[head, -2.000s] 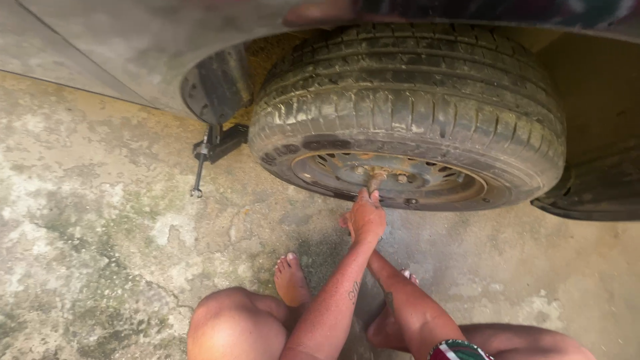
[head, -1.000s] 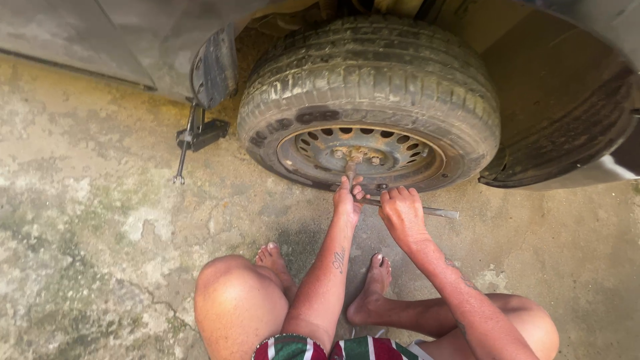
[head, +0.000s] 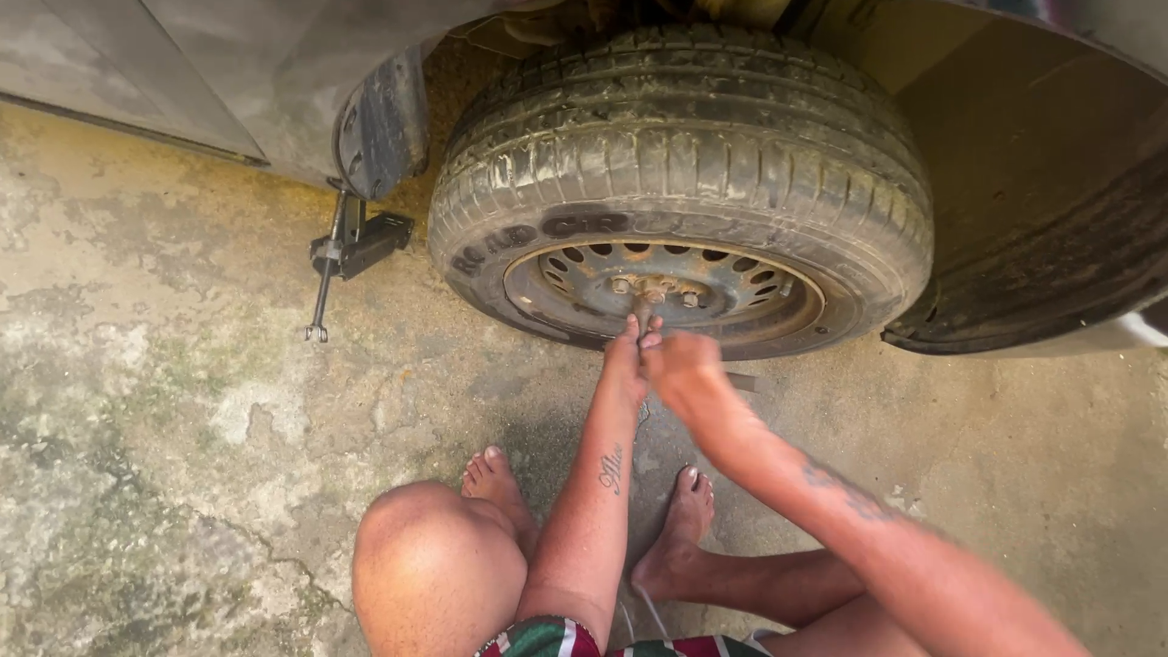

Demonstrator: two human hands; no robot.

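Note:
A dirty tire (head: 684,164) on a rusty steel wheel rim (head: 593,274) is under the car's fender. Lug bolts (head: 691,299) show around its hub. A lug wrench (head: 644,312) reaches from near the hub toward me, and its flat-ended handle (head: 744,382) sticks out to the right. My left hand (head: 630,351) grips the wrench just below the rim. Close against it on the right, my right hand (head: 680,360) is blurred; its fingers are curled at the wrench, but their hold is not clear.
A scissor jack (head: 351,248) stands under the car sill at the left, its screw rod (head: 321,301) pointing toward me. To the right hangs a dark wheel-arch liner (head: 1031,228). My bare feet (head: 677,525) rest on the stained concrete floor (head: 228,392) below the wheel.
My right hand has moved left along the wrench handle, from beside my left hand to close against it. Two seconds ago both hands were together below the hub.

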